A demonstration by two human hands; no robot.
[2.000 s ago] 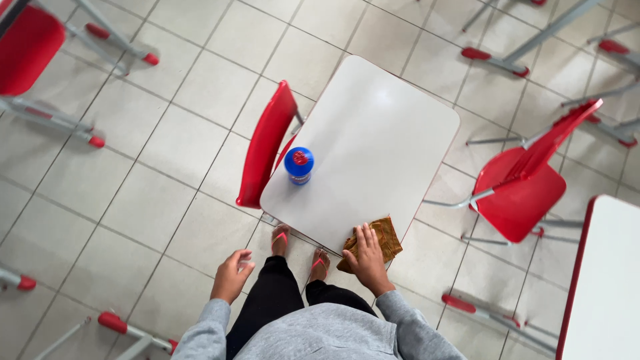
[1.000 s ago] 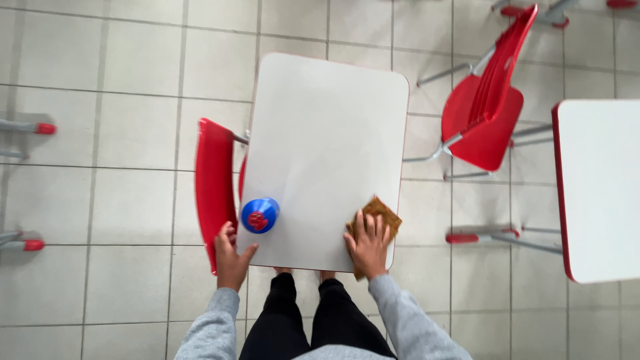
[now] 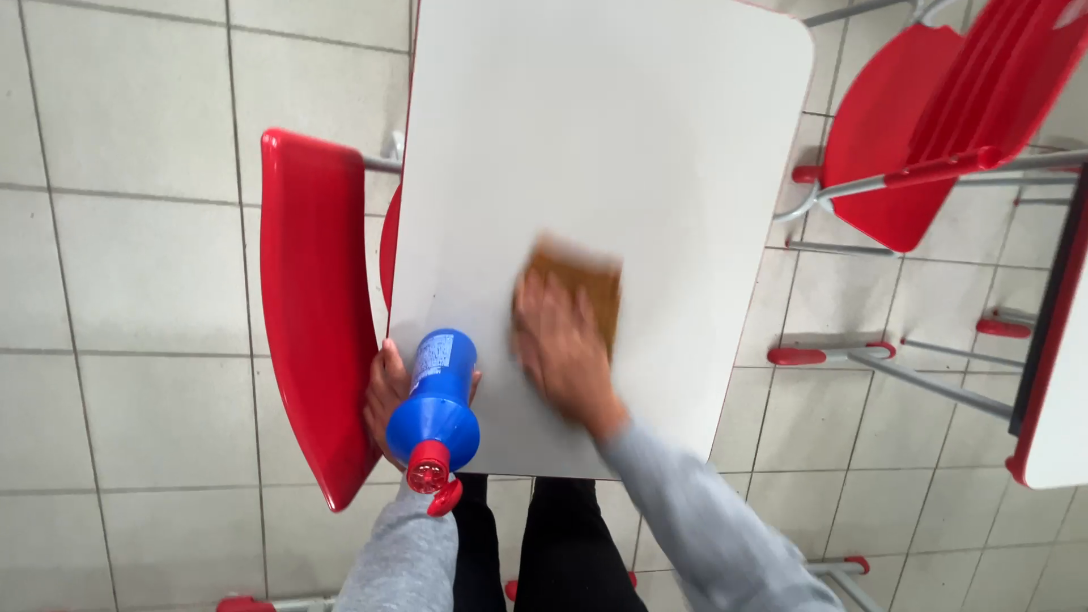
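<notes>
A blue plastic bottle [image 3: 435, 416] with a red flip-top cap, its lid hanging open, is tilted with its cap toward me over the near left corner of the white tabletop [image 3: 595, 144]. Behind it is my left hand [image 3: 387, 391], partly hidden, its fingers showing on both sides of the bottle. My right hand [image 3: 561, 340] presses flat on a brown cloth or pad [image 3: 602, 293] near the middle of the tabletop; both are motion-blurred. The bottle bears a printed label.
A red chair [image 3: 310, 314] stands against the table's left side. Another red chair [image 3: 892, 136] is at the upper right, beside a second white table [image 3: 1058, 408] with a red edge. Grey metal legs with red feet [image 3: 799, 355] rest on the tiled floor.
My right hand and the cloth have moved from the near right corner toward the table's middle. My left hand, earlier beside the upright bottle, is now around it, and the bottle is tilted. The view is closer.
</notes>
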